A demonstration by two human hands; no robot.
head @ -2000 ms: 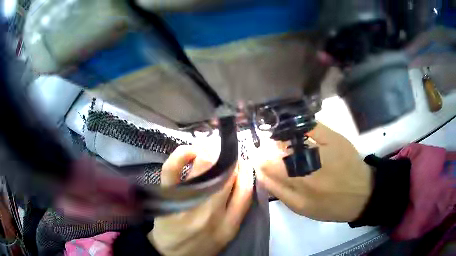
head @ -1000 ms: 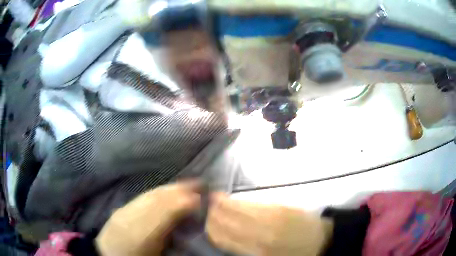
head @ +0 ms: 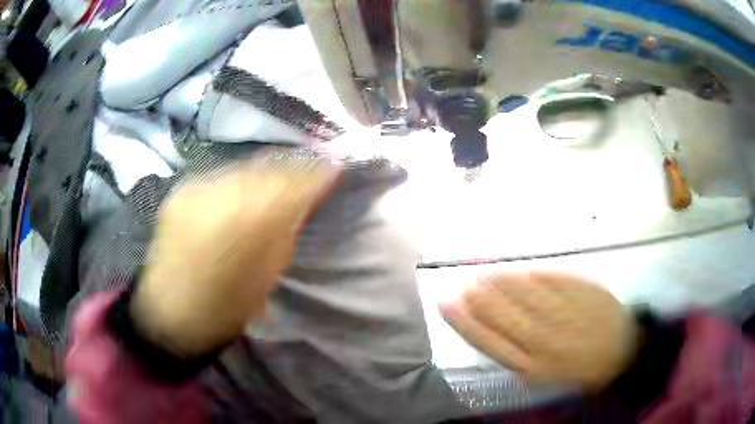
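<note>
The dark textured garment panel (head: 120,240) with pale backing lies left of the needle area. Smooth grey cloth (head: 356,306) spreads from the needle area down over the table's front edge. My left hand (head: 223,240), blurred, lies over the textured panel near the needle; its fingertips are unclear, so its grip cannot be told. My right hand (head: 542,327) is blurred over the white table right of the grey cloth, holding nothing visible. The sewing machine's needle area (head: 397,124) is glaring under the lamp.
An orange-handled tool (head: 677,182) lies at the right of the bed. A pale oval ring (head: 575,118) stands near the machine arm. The black tension knob (head: 470,149) hangs above the bed. Bunched cloth with pale backing (head: 141,74) fills the back left.
My hands have moved apart: the left up towards the needle area, the right away from the cloth to the right. The grey cloth now lies spread out. The view has shifted.
</note>
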